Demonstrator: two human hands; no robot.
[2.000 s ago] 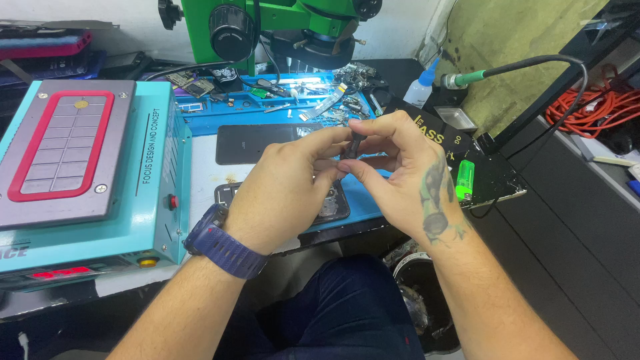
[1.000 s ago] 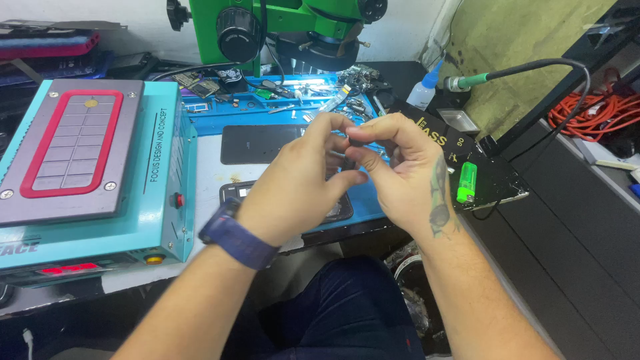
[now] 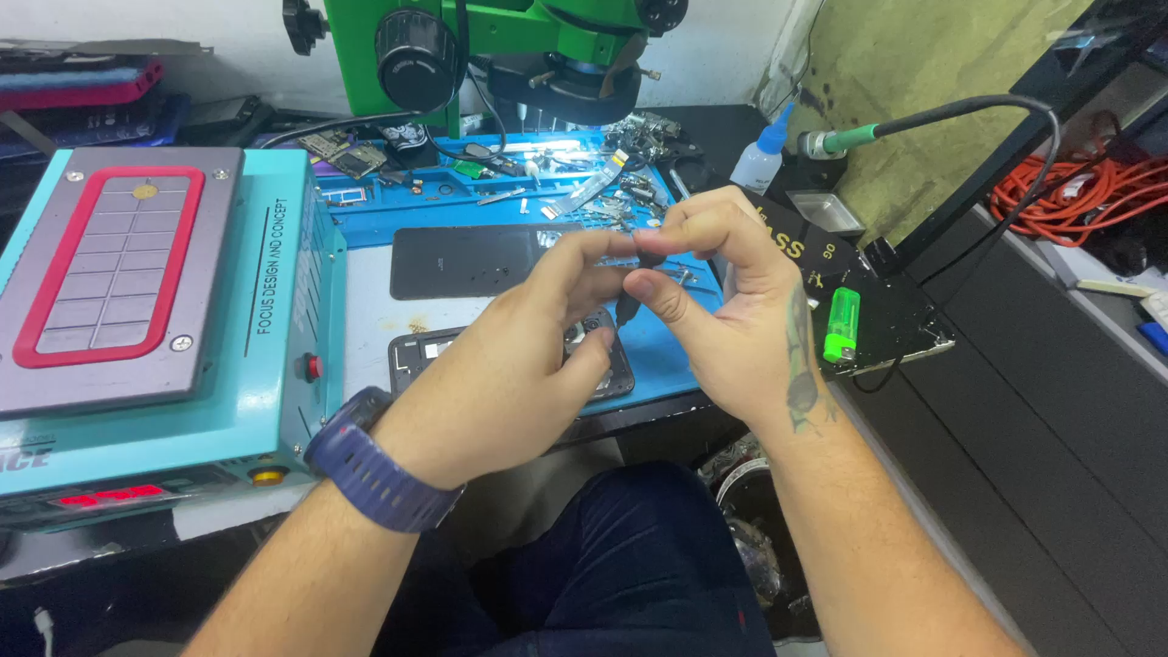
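My right hand (image 3: 730, 292) pinches a small dark tool (image 3: 628, 306), probably a screwdriver, between thumb and fingers. The tool tilts, its thin end pointing down toward the thumb of my left hand (image 3: 511, 365). That hand's fingertips are raised beside the tool; whether they grip it is partly hidden. Beneath my hands lies an opened smartphone (image 3: 623, 370), with its inner parts showing and its middle covered by my left hand. Behind it a black phone back cover (image 3: 461, 265) lies flat on the mat.
A teal heating plate machine (image 3: 274, 365) stands at left. The green microscope (image 3: 511, 36) rises behind a blue tray (image 3: 383, 214) of small parts. At right are a blue-capped bottle (image 3: 759, 162), a green lighter (image 3: 842, 324), a metal dish (image 3: 824, 212) and a cabled soldering iron (image 3: 849, 139).
My hands have shifted their hold around the small tool. The tool's dark body and thin end show now below my right fingers, where they were hidden one second ago.
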